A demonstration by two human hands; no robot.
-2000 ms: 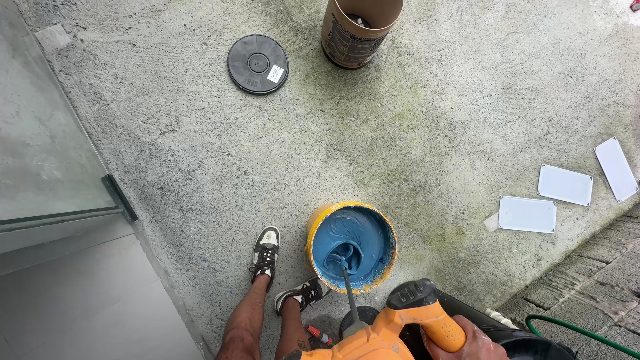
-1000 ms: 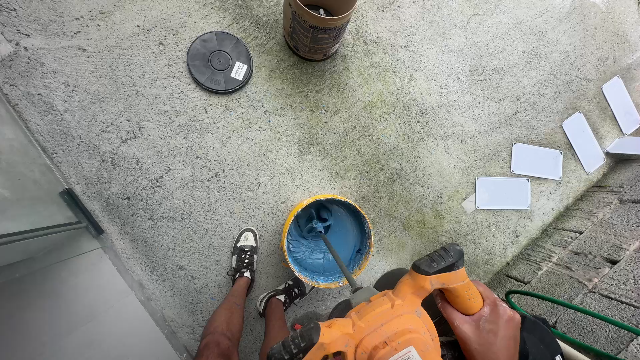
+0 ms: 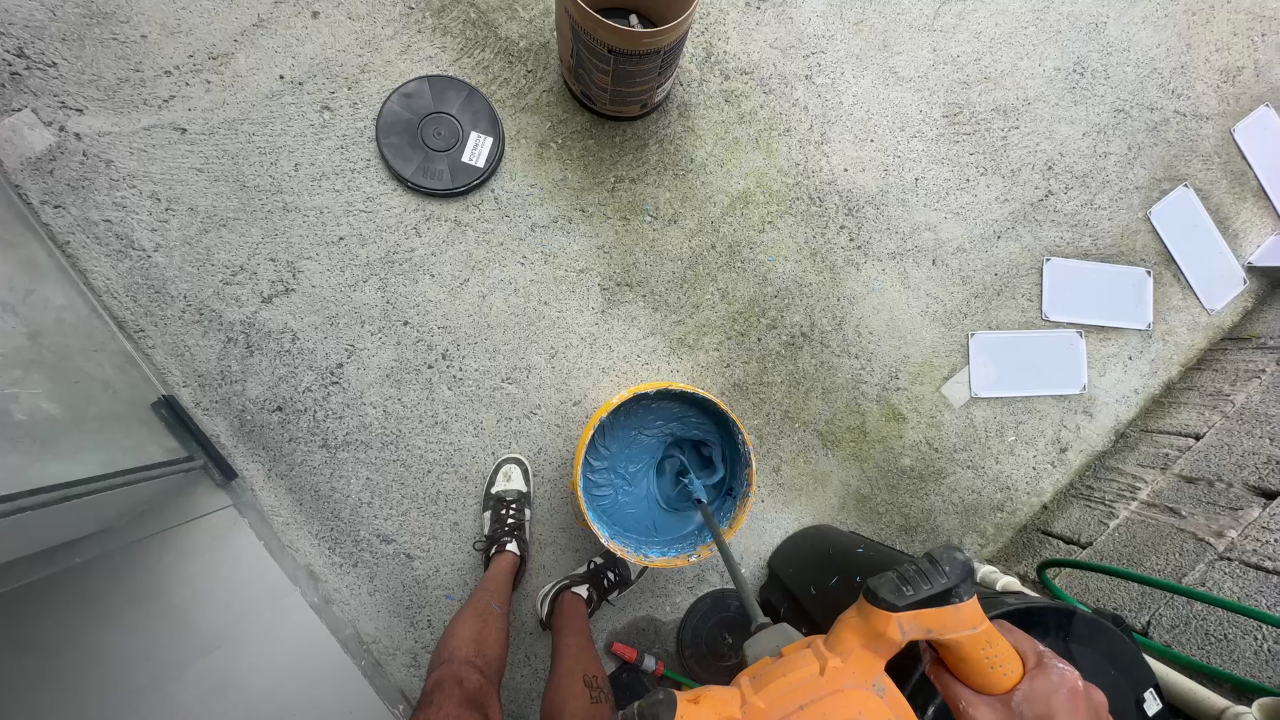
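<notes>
My right hand (image 3: 1030,682), smeared with pale residue, is closed around the handle of an orange power mixer (image 3: 800,675) at the lower right. From the mixer a grey shaft (image 3: 730,565) slants up and left into a yellow bucket (image 3: 578,470). Thick blue paint or coating (image 3: 625,490) lies inside, swirled around the shaft; the mixing head is sunk in it and hidden. My left hand is outside the picture; the mixer's left end runs to the bottom edge. The bucket stands on rough concrete, with my shoe (image 3: 590,585) close against its lower left side.
A black lid (image 3: 440,135) and a brown drum (image 3: 625,65) stand at the top. White rectangular panels (image 3: 1097,293) lie at the right. Black containers (image 3: 835,575), a green hose (image 3: 1150,580) and white pipe are by the block wall (image 3: 1170,500). A glass panel (image 3: 70,350) is at left.
The mixer's shaft has moved within the bucket, from its upper part one second ago to the right of its middle now, and the swirl in the blue material has shifted with it.
</notes>
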